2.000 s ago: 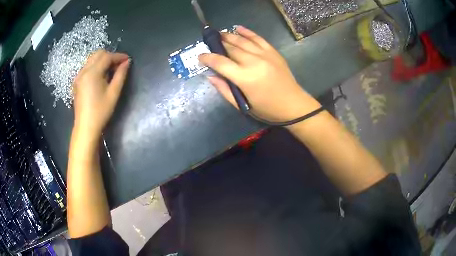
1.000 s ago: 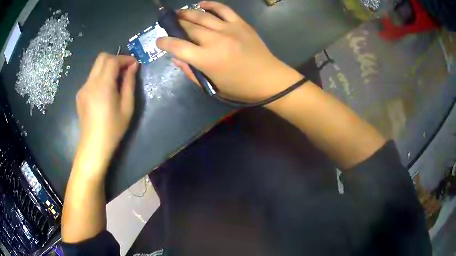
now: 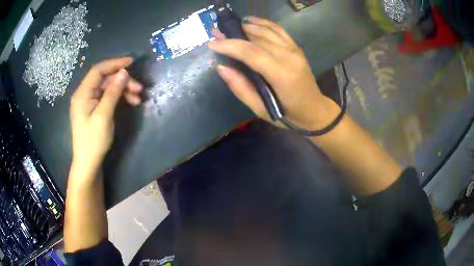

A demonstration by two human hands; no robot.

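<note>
A blue circuit board (image 3: 184, 35) with a large white rectangle lies on the dark bench mat, near the top middle. My right hand (image 3: 265, 67) holds the black soldering iron (image 3: 254, 78) at the board's right end; the iron's tip is cut off by the top edge. Its cord loops over my right wrist. My left hand (image 3: 101, 98) is raised left of the board, fingers apart, with nothing visible in it. A heap of tiny clear-silver components (image 3: 58, 54) lies at the upper left. Small bits (image 3: 174, 83) are scattered below the board.
A white card (image 3: 23, 29) lies beyond the heap at the bench edge. Black ribbed trays (image 3: 23, 202) stand at the far left. A round yellow-rimmed dish (image 3: 394, 10) with silver bits and a red object (image 3: 429, 36) are at the upper right. A box corner (image 3: 303, 4) shows at the top.
My left hand has drawn back from the board's left end, and its fingers have opened. My right hand has moved right with the iron, uncovering the board's white rectangle. The camera view has shifted.
</note>
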